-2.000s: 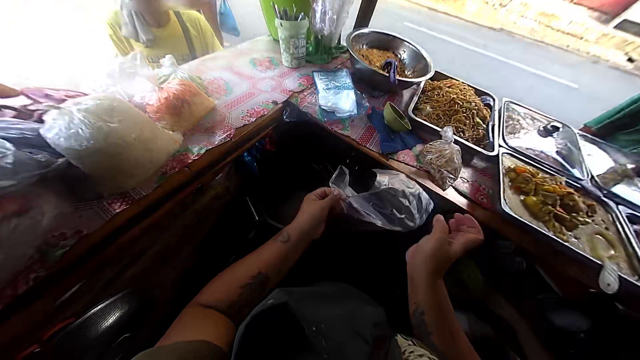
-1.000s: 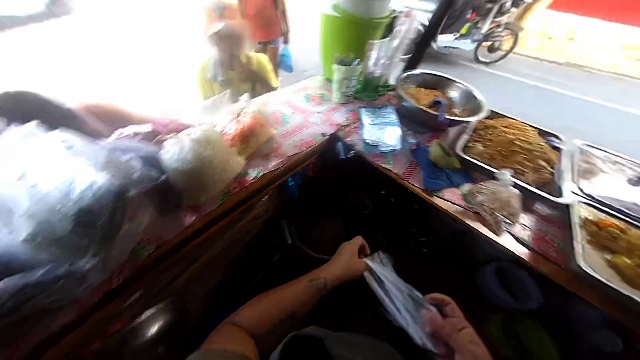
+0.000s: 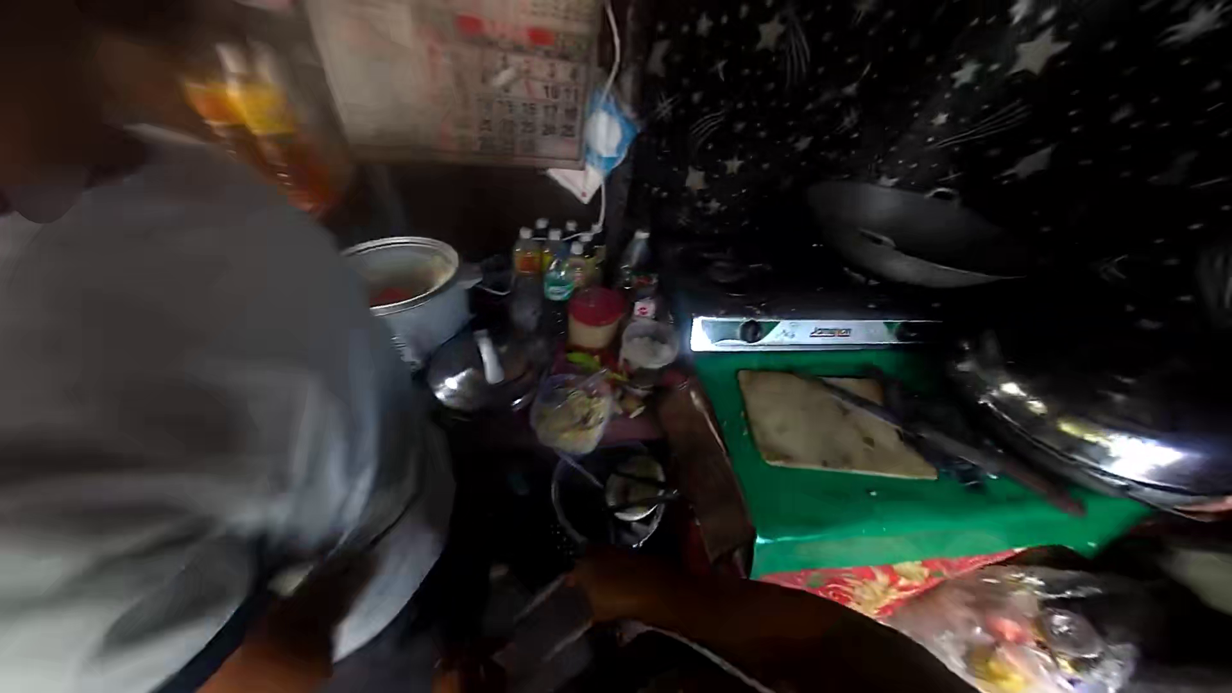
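Low in the middle, my right hand (image 3: 608, 580) and its forearm reach in from the lower right, dark and blurred. A greyish, clear plastic bag (image 3: 547, 630) lies against its fingers; the grip on it is too blurred to tell. A patch of skin at the bottom edge may be my left hand (image 3: 452, 677), mostly cut off. Just beyond my right hand stands a dark bowl or pot (image 3: 568, 515) with a small light bowl (image 3: 635, 486) and utensils in it. Behind that is a clear tub of food (image 3: 572, 416).
A person in a grey shirt (image 3: 192, 385) stands close at left. Beyond are a large pot (image 3: 409, 308), bottles (image 3: 556, 269) and a red-lidded jar (image 3: 595, 318). At right are a gas stove (image 3: 818, 333), wok (image 3: 905, 236), cutting board (image 3: 828, 428), long-handled utensil (image 3: 962, 452) and metal lid (image 3: 1088, 423).
The view has swung from the food counter by the street to the stove area. One second ago both my hands held the plastic bag; now my right hand is low in the middle beside clear plastic.
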